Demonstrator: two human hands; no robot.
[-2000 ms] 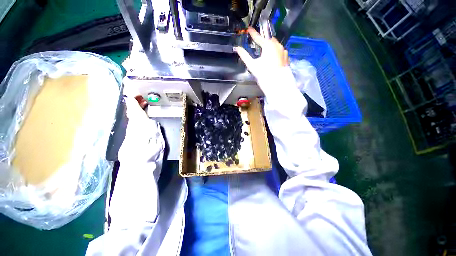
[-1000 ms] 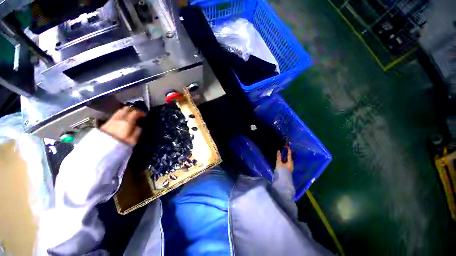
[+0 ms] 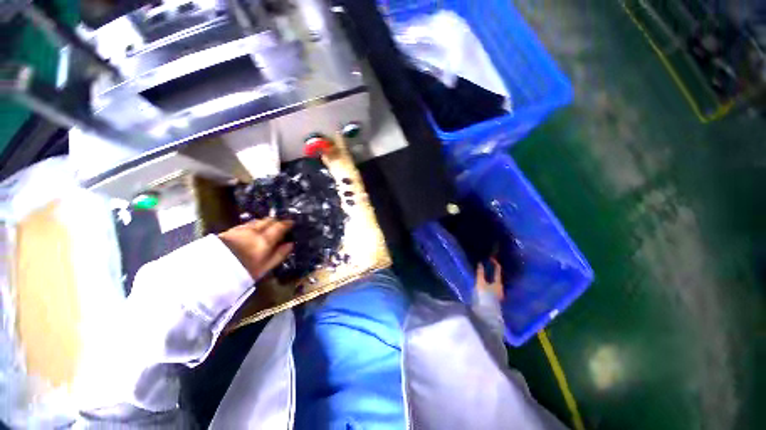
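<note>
A shallow open cardboard box (image 3: 367, 225) sits tilted against the press front above my lap. Small black glossy parts (image 3: 312, 206) are heaped in it. My left hand (image 3: 260, 245) is over the left side of the heap, fingers bent and touching the parts; whether it grips any is hidden. My right hand (image 3: 490, 277) is small at the near edge of the solid-sided blue bin (image 3: 550, 281), with something dark at its fingers that I cannot make out. Dark contents lie in the bin.
The press (image 3: 227, 92) stands ahead, with a green button (image 3: 145, 201) and a red button (image 3: 317, 145). A perforated blue crate (image 3: 537, 80) holds a clear plastic bag (image 3: 449, 50) and black pieces. A bagged carton (image 3: 50, 285) is at the left. Yellow floor line at lower right.
My left hand has moved from the chute mouth down onto the heap. My right hand, earlier at the press, is now at the solid blue bin. The view has swung right.
</note>
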